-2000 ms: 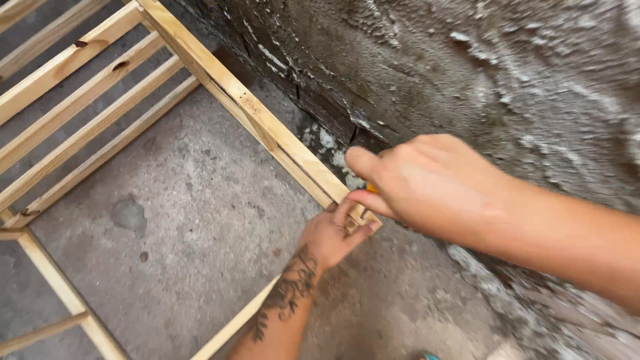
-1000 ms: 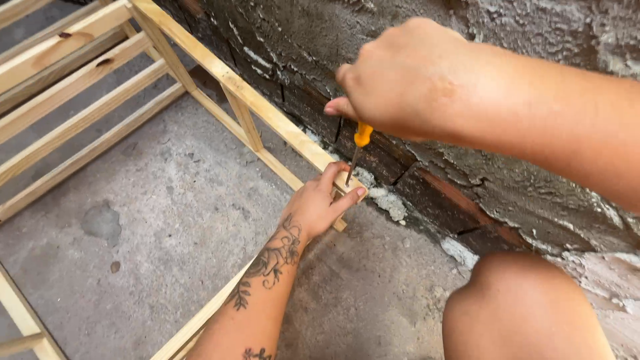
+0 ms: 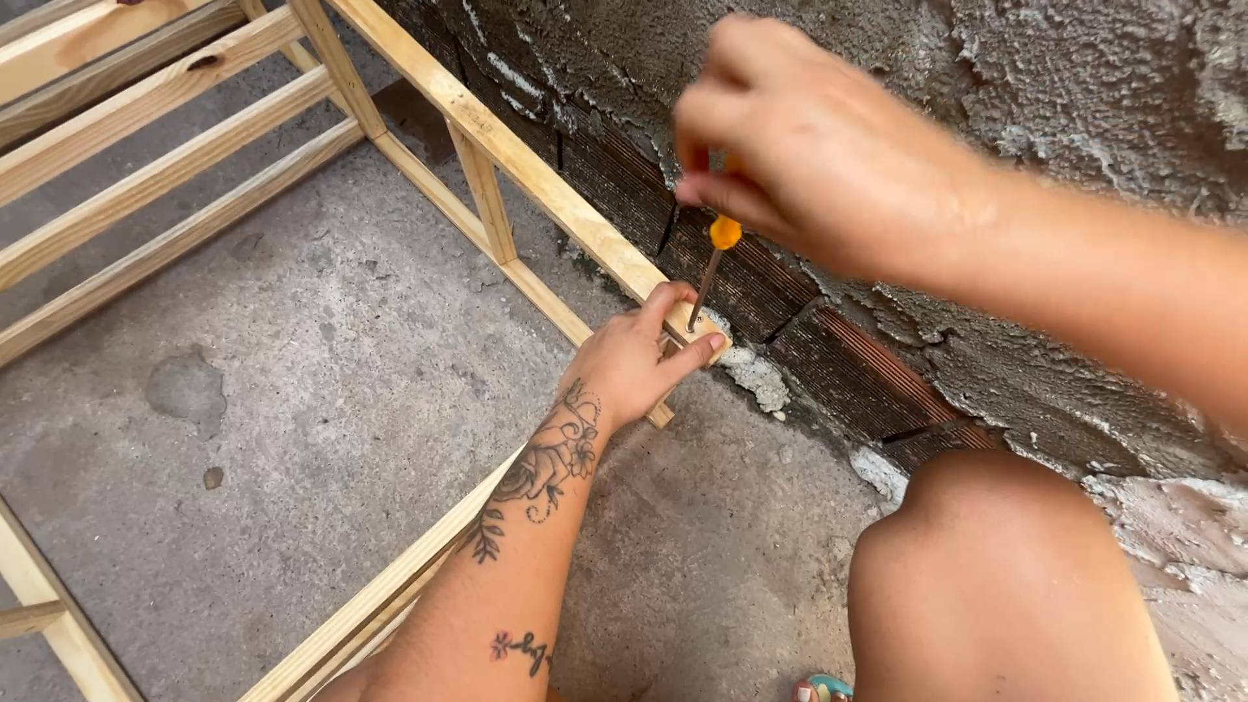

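Note:
My right hand [image 3: 780, 146] is closed round the orange handle of a screwdriver [image 3: 724, 232], whose steel shaft slants down to the end of a wooden rail [image 3: 585, 219]. The tip meets a screw near that rail's end; how deep the screw sits cannot be told. My left hand [image 3: 639, 361] grips the same rail end, fingers on its far side and thumb near the tip. The rail is the top one of a slatted pine frame [image 3: 156, 175] standing on the floor.
A rough plastered wall [image 3: 1092, 88] with exposed ridged bricks [image 3: 877, 375] runs close behind the rail. Frame slats fill the upper left, and more wooden bars [image 3: 380, 604] lie at the lower left. My bent knee [image 3: 994, 556] is at the lower right, above the concrete floor [image 3: 322, 429].
My right hand has risen from close beside the left hand, and the screwdriver now shows more upright with its tip at the rail end. My left hand still holds that end. A knee has come into view.

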